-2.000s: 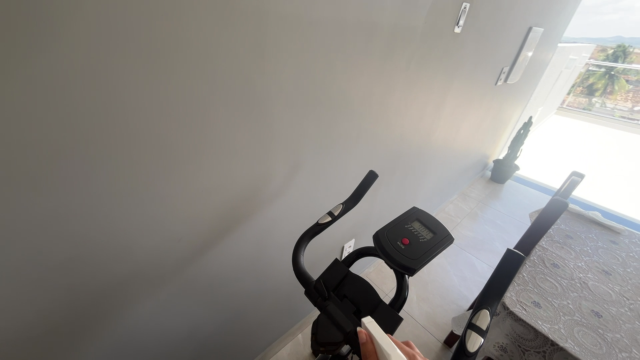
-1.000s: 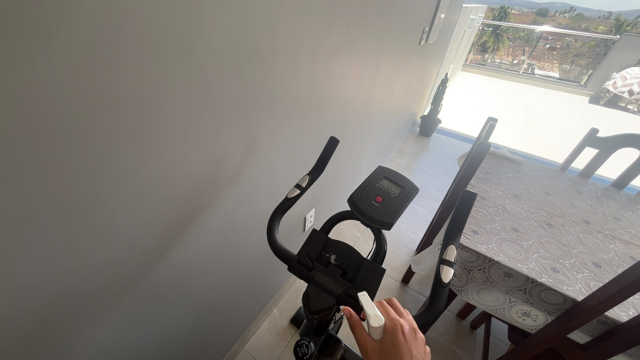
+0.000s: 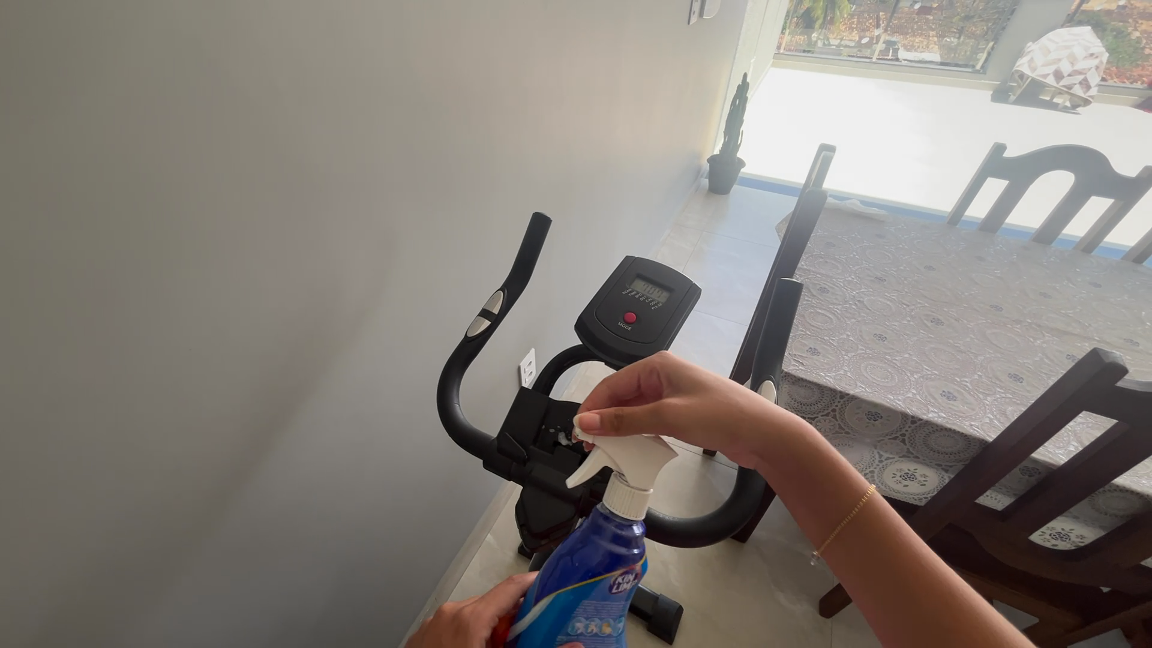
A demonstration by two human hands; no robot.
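Note:
A blue spray bottle [image 3: 585,576] with a white trigger head stands in front of me, held low around its body by my left hand [image 3: 477,616], at the bottom edge of the view. The fingertips of my right hand [image 3: 643,396] pinch the nozzle end of the white spray head [image 3: 630,459]. Behind the bottle is an exercise bike with curved black handlebars [image 3: 459,387] and metal pulse sensors. Its console [image 3: 639,306], with a small display and a red button, sits just beyond my right hand.
A grey wall [image 3: 225,270] runs along the left, with an outlet [image 3: 527,367] low on it. To the right are a table with a patterned cloth [image 3: 972,342] and dark wooden chairs [image 3: 1035,468]. A potted plant [image 3: 724,171] stands by the bright opening.
The blue bottle and my left hand have come into view at the bottom. My right hand has risen and now pinches the nozzle. The view has swung toward the table.

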